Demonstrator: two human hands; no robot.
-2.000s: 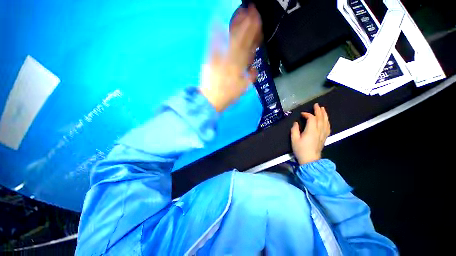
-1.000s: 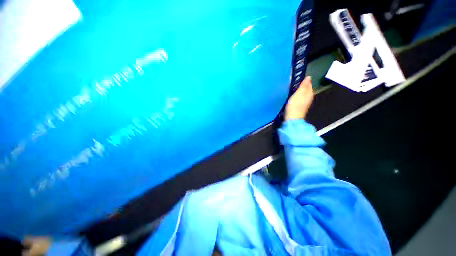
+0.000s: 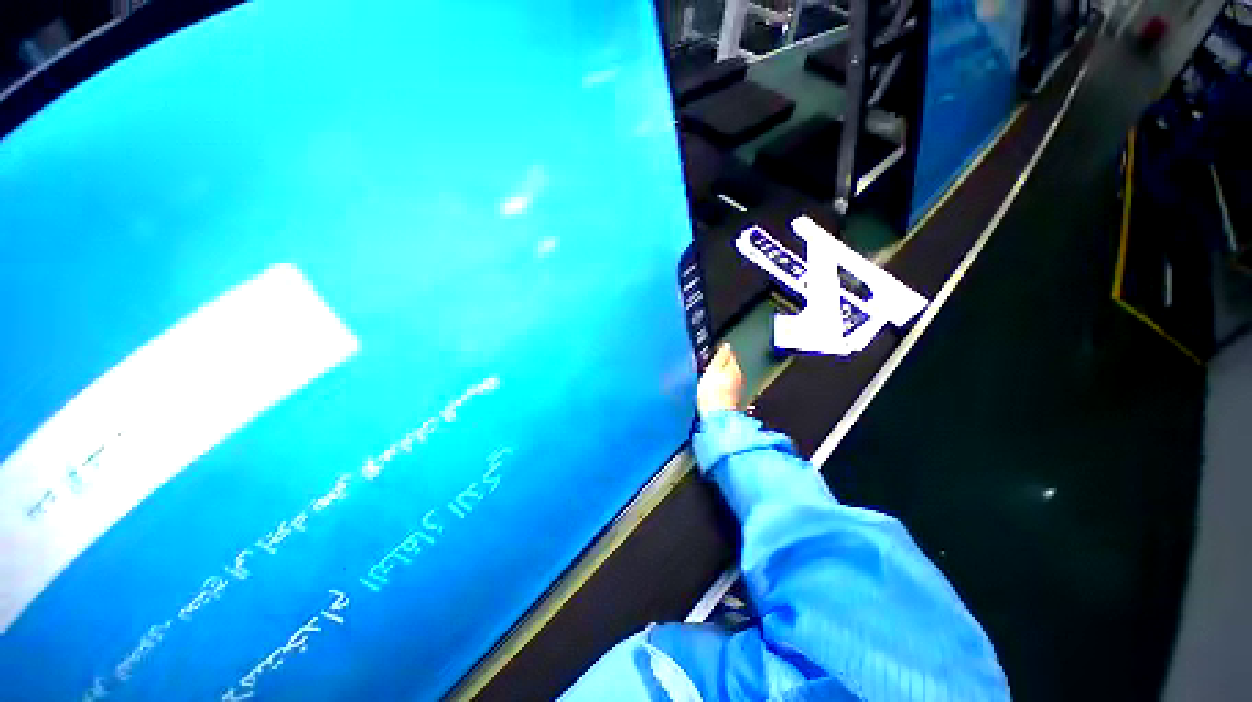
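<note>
The television (image 3: 453, 274) fills the left side, its blue screen lit with white writing. A dark navy side label (image 3: 695, 309) with small white marks runs along its right edge near the lower corner. My right hand (image 3: 721, 380) holds the set at this lower right corner, just below the label; its fingers are partly hidden at the edge. My left hand is not in view. A fanned stack of white sticker sheets (image 3: 831, 295) with navy print lies on the dark line edge right of the set.
The dark line edge (image 3: 810, 398) with its silver border runs away to the upper right. Another blue-screened set (image 3: 961, 110) stands farther along it. Dark carrier boards (image 3: 742, 110) and upright frames are behind the gap. A yellow-edged dark structure (image 3: 1126, 233) is at right.
The view has swung up along the line. My right hand has moved from the line edge to the set's corner. My left hand, earlier over the label, has left the picture. The set looks more upright.
</note>
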